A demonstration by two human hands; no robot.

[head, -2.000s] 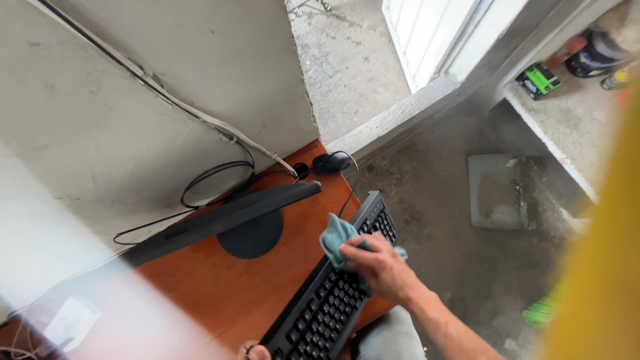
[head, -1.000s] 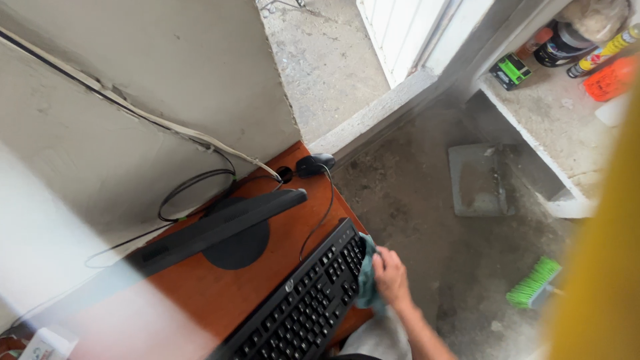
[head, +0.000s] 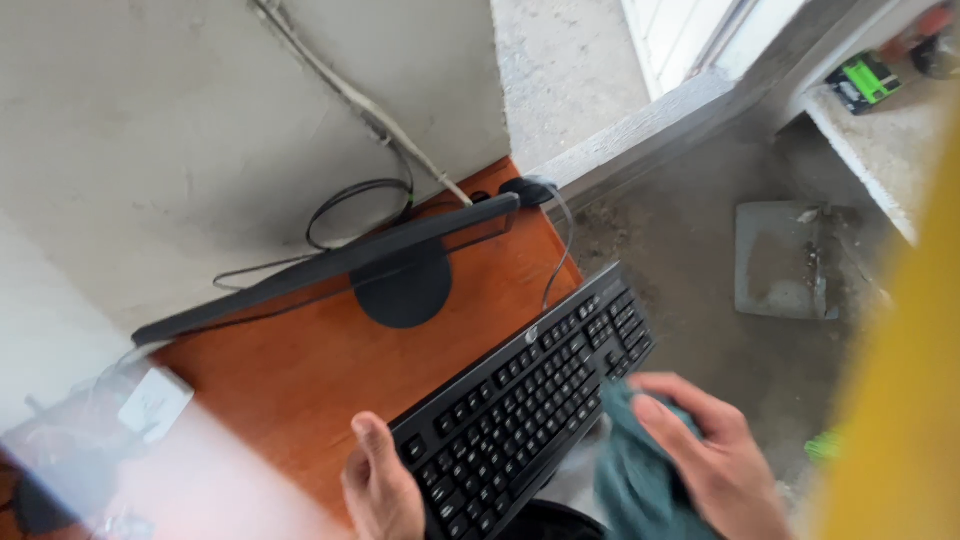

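Note:
A black computer keyboard (head: 525,397) is held at a slant over the front edge of the orange-brown desk (head: 315,390). My left hand (head: 386,480) grips its left end, the thumb along the side and the other fingers partly hidden. My right hand (head: 712,442) pinches a teal cloth (head: 645,465) beside the keyboard's near right edge; the cloth hangs down, somewhat blurred. Behind the keyboard stands a thin black monitor (head: 330,262) on a round black base (head: 405,289). A black mouse (head: 527,190) lies at the desk's far corner.
Cables (head: 360,97) run down the wall to the desk. A white box-like object (head: 156,403) lies at the left. On the floor at right is a grey dustpan-like object (head: 780,259), below a ledge holding a green and black box (head: 862,81). A blurred yellow surface (head: 892,390) fills the right edge.
My left hand has come into view on the keyboard's left end. My right hand with the cloth was on the keys two seconds ago and is now off the keyboard's near side.

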